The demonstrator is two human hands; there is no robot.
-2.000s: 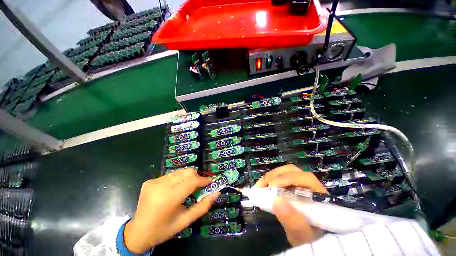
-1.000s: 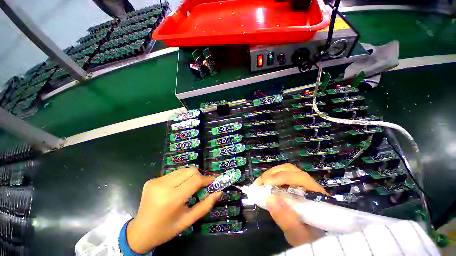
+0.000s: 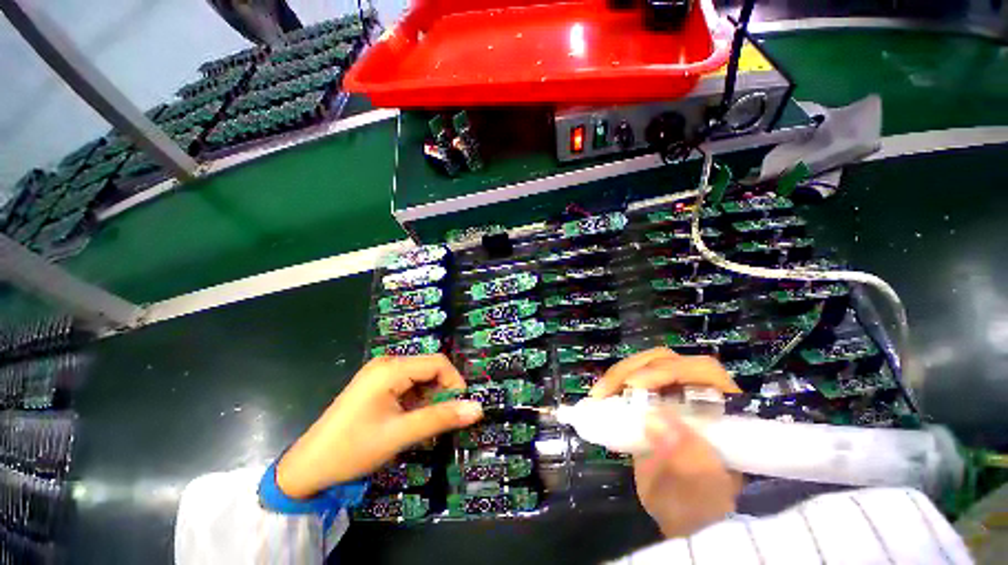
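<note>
A small green circuit board (image 3: 503, 394) lies level in the second row from the left, its left end between the thumb and forefinger of my left hand (image 3: 376, 425). My right hand (image 3: 685, 469) grips the thick translucent white glue syringe (image 3: 796, 450), which lies almost level and points left. Its thin tip (image 3: 542, 412) is close to the board's lower right end; whether they touch cannot be told. The green rear cap (image 3: 973, 469) shows at the right. Rows of similar boards fill the tray (image 3: 558, 486) around both hands.
A grey controller (image 3: 641, 130) with a lit red switch stands behind the tray, under a red plastic tray (image 3: 531, 55). A pale air hose (image 3: 812, 274) curves over the right rows. A grey cloth (image 3: 829, 135) lies right of the controller. More board-filled trays (image 3: 282, 94) are at upper left.
The board has gone from tilted between my left fingers to level in its row. My left hand has turned and its fingers are lower on the left end. The syringe has swung to a flatter angle.
</note>
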